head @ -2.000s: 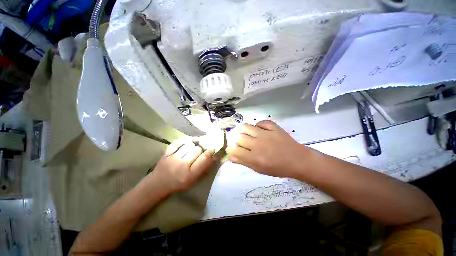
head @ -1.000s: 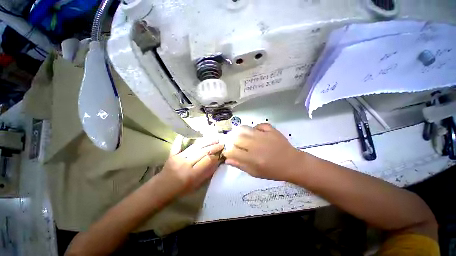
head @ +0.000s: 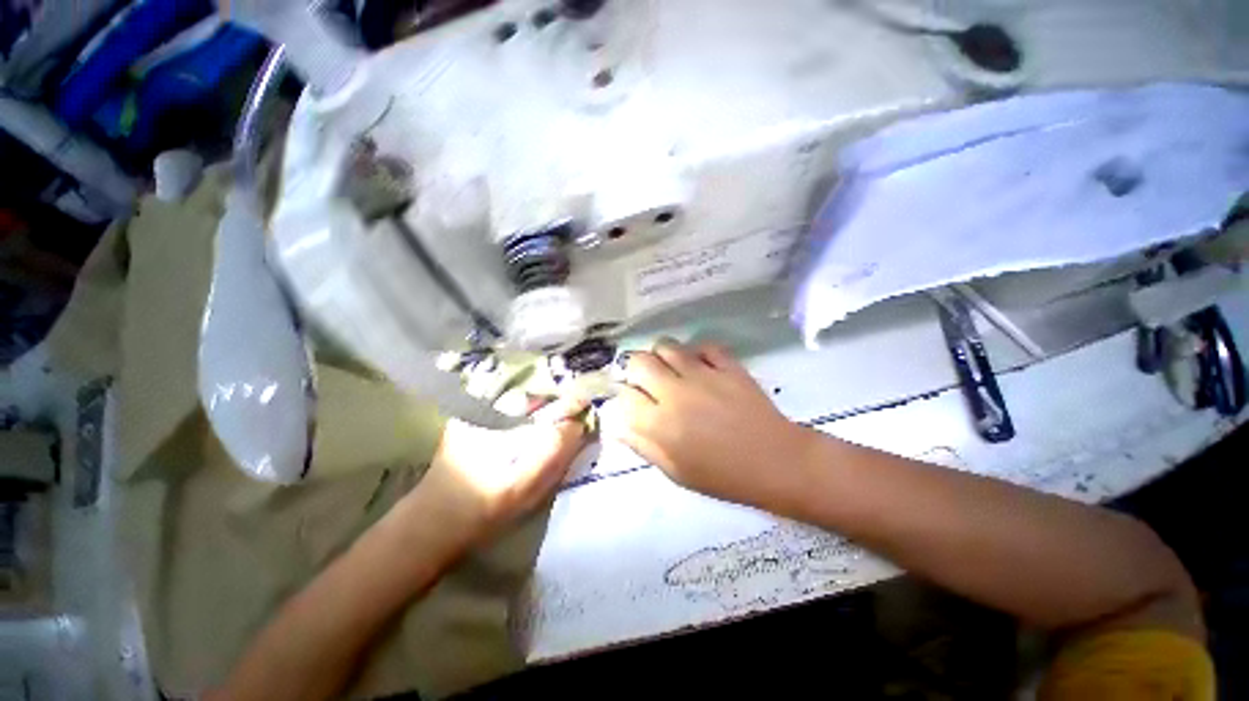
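Note:
My left hand and my right hand meet at the brightly lit needle area of the white sewing machine. The fingertips of both hands are close together at the edge of the khaki garment piece, which spreads to the left and hangs toward the table's front edge. My left hand lies at the cloth's edge with its fingers pinched. My right fingers are curled beside the presser area. Glare and motion blur hide the needle and what exactly lies between the fingertips.
A white lamp hangs left of the machine head. Paper notes hang on the machine arm. Dark thread snips and a slim pale stick lie on the bed below. Dark-handled scissors are at the right end.
The view has shifted, so the machine head sits lower and further left and looks blurred. My hands remain together by the needle area; my left fingers have changed their position slightly.

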